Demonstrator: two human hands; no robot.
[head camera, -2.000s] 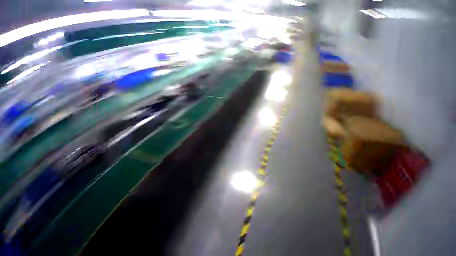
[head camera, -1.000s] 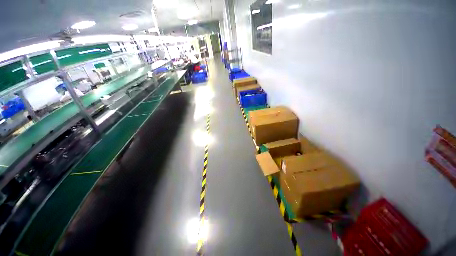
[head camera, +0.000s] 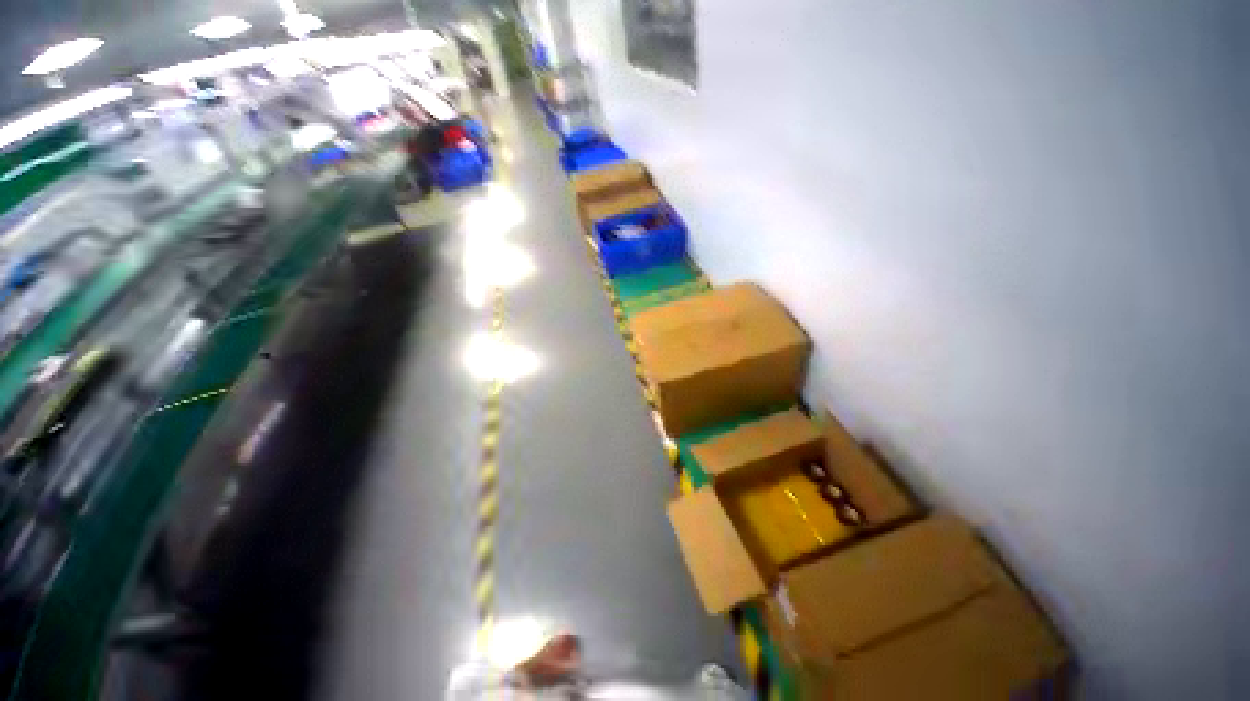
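Note:
An open brown cardboard carton (head camera: 720, 545) stands on the floor at the right with its flaps spread. A yellow liner sheet (head camera: 784, 518) lies inside it, with several dark rings or rolls (head camera: 832, 493) on the liner's right side. A blurred skin-toned shape (head camera: 551, 660), apparently part of one of my hands, shows at the bottom edge beside a whitish, sleeve-like shape. I cannot tell which hand it is or whether it holds anything. No hand touches the carton.
Closed cartons stand before (head camera: 918, 616) and behind (head camera: 724, 359) the open one, along the white wall. A blue crate (head camera: 640, 238) stands farther back. Yellow-black tape (head camera: 488, 473) marks the grey aisle floor. A long green-topped bench (head camera: 206, 411) runs along the left, blurred.
The view has moved closer to the cartons, and the inside of the open one now shows. The red crate has left the view. The whitish and skin-toned shapes have appeared at the bottom.

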